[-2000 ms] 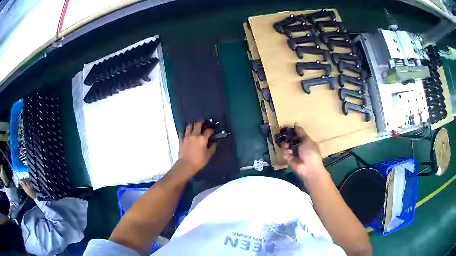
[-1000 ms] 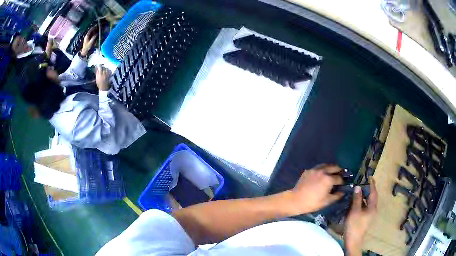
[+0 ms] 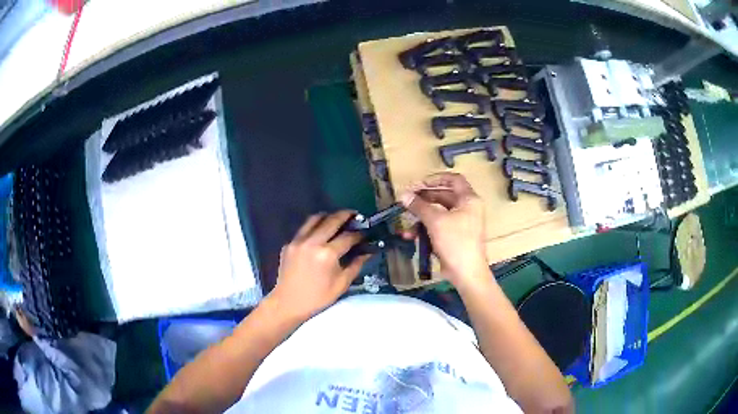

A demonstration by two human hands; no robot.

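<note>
My left hand (image 3: pixel 320 257) holds black handle parts (image 3: pixel 374 242) with a small silver spot, just left of the cardboard's lower left corner. My right hand (image 3: pixel 447 212) is at that corner, its fingers closed on the far end of a thin black and grey piece (image 3: pixel 387 215) that reaches to my left hand. Another short black part (image 3: pixel 424 252) shows just below my right hand; whether it is held I cannot tell. Assembled black handles (image 3: pixel 468 150) lie in two columns on the cardboard sheet (image 3: pixel 413 166).
Black covers (image 3: pixel 158 133) lie in two rows on white sheets (image 3: pixel 174 242) at the left. Shaft parts (image 3: pixel 40 242) and a person's sleeve (image 3: pixel 65 372) are at the far left. A grey-white fixture (image 3: pixel 611 145) stands right of the cardboard. A blue crate (image 3: pixel 619 323) and a black stool (image 3: pixel 554 327) are below right.
The view has swung back to the right. My hands, close together before, are now slightly apart, with the thin piece spanning between them.
</note>
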